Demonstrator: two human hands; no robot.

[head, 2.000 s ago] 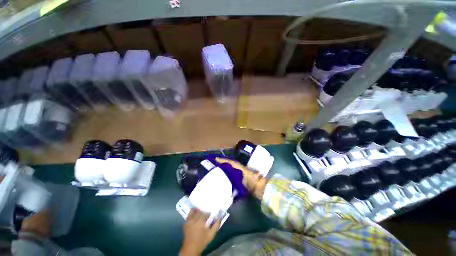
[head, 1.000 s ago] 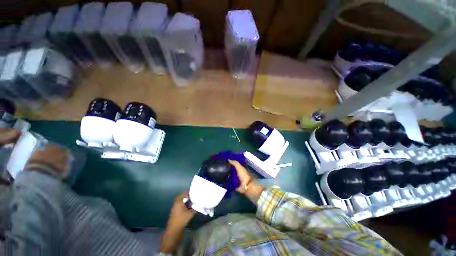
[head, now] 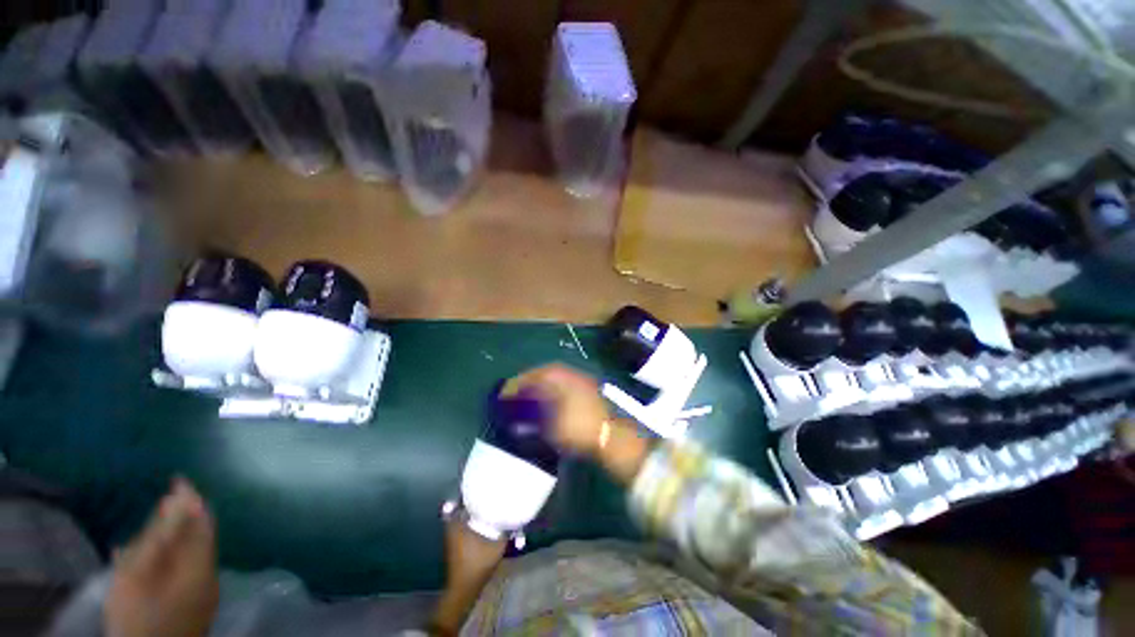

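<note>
A dome camera (head: 508, 488) with a white body and black ball head is held over the green mat near its front edge. My left hand (head: 473, 554) holds it from below by its base, partly hidden by the camera. My right hand (head: 566, 404) presses a purple cloth (head: 520, 408) on the black head; the hand is slightly blurred. Another camera (head: 656, 355) lies tilted on the mat just right of my right hand.
Two cameras (head: 261, 334) stand at left on the green mat (head: 311, 485). A co-worker's hand (head: 162, 566) is at lower left. Clear trays (head: 591, 106) stand at the back. Camera rows (head: 871, 436) fill the right, with a small bottle (head: 757, 301) by the metal post (head: 921, 224).
My right hand has moved with the cloth from the side of the black head onto its top. The co-worker's hand and a translucent bag at left have shifted.
</note>
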